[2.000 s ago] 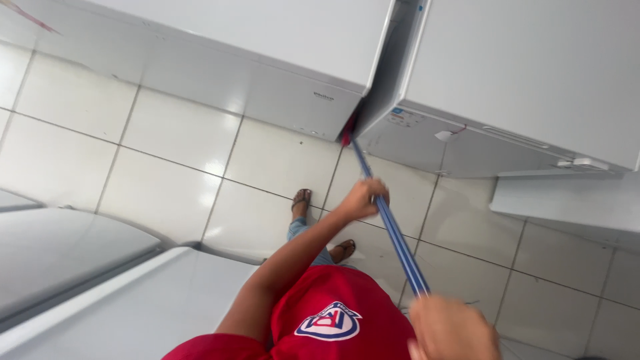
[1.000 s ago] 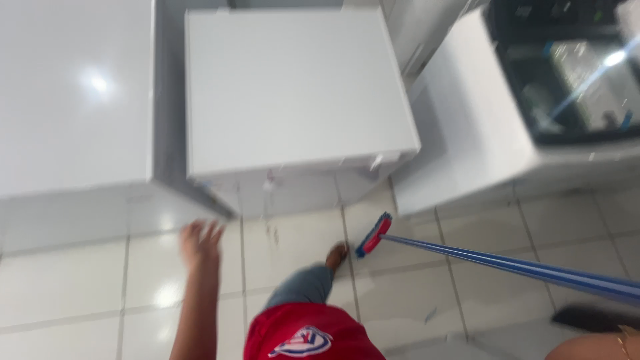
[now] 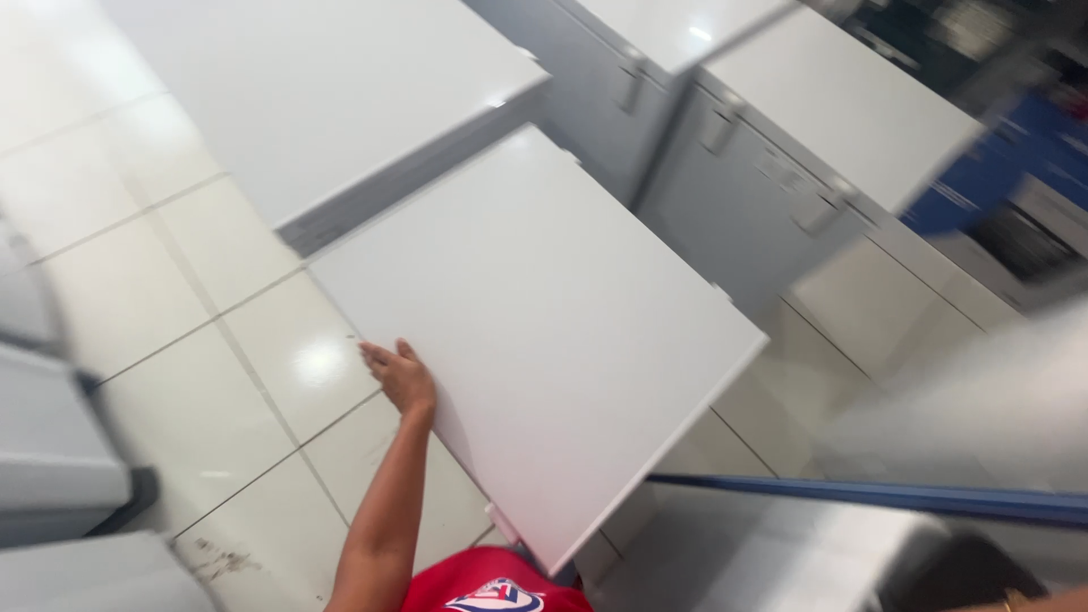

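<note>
My left hand [image 3: 401, 376] rests with its fingers spread on the near left edge of a white chest freezer's lid [image 3: 544, 331], gripping nothing. A blue broom handle [image 3: 867, 495] runs from behind the freezer's right corner to the right edge of the view; the broom's head is hidden. At the bottom right corner only a small part of my right arm or wrist shows, with a gold-coloured band, and the right hand itself is out of sight.
Another white freezer [image 3: 331, 93] stands beyond a narrow gap. Grey freezers with lid latches [image 3: 722, 119] line the back, beside a blue and white carton [image 3: 1011, 178]. Grey appliances [image 3: 59, 442] stand at left on the tiled floor [image 3: 246, 374], which has a dark smudge.
My left hand, raised over the floor a second ago, now touches the freezer lid. The broom's red and blue head is no longer visible. The view has turned a lot.
</note>
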